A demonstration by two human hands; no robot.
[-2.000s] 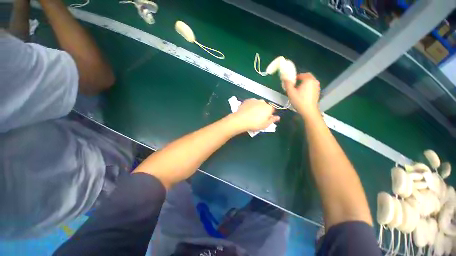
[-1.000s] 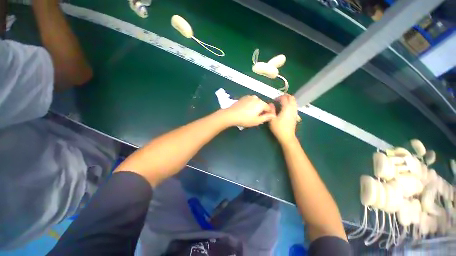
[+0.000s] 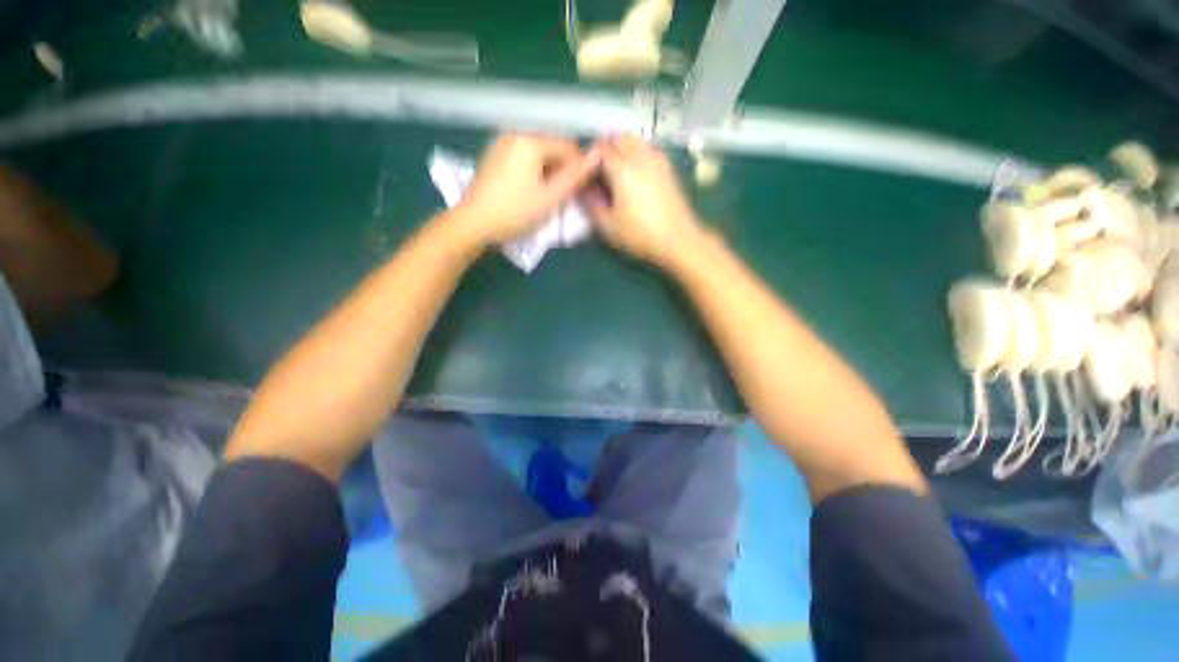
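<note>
My left hand (image 3: pixel 524 192) lies over a crumpled white paper or label stack (image 3: pixel 559 235) on the green table. My right hand (image 3: pixel 636 197) meets it, fingertips together just in front of the whitish strip. The fingers of both hands are bent. Blur and the fingers hide whether anything is between them. Two cream oval bars (image 3: pixel 621 54) lie touching just beyond the strip. Another cream bar (image 3: pixel 336 23) with a cord loop lies further left.
A grey post (image 3: pixel 731 58) stands at the whitish strip (image 3: pixel 323 97), with a small tan blob (image 3: pixel 707 168) beside it. Cream bars (image 3: pixel 1073 278) are heaped at right, cords over the edge. A neighbour's arm (image 3: pixel 45 246) rests at left. A blue bag (image 3: pixel 1021 582) is below right.
My right hand has left the cream bars beyond the strip and come to my left hand. The two bars now lie on the table. The camera view has turned and shifted.
</note>
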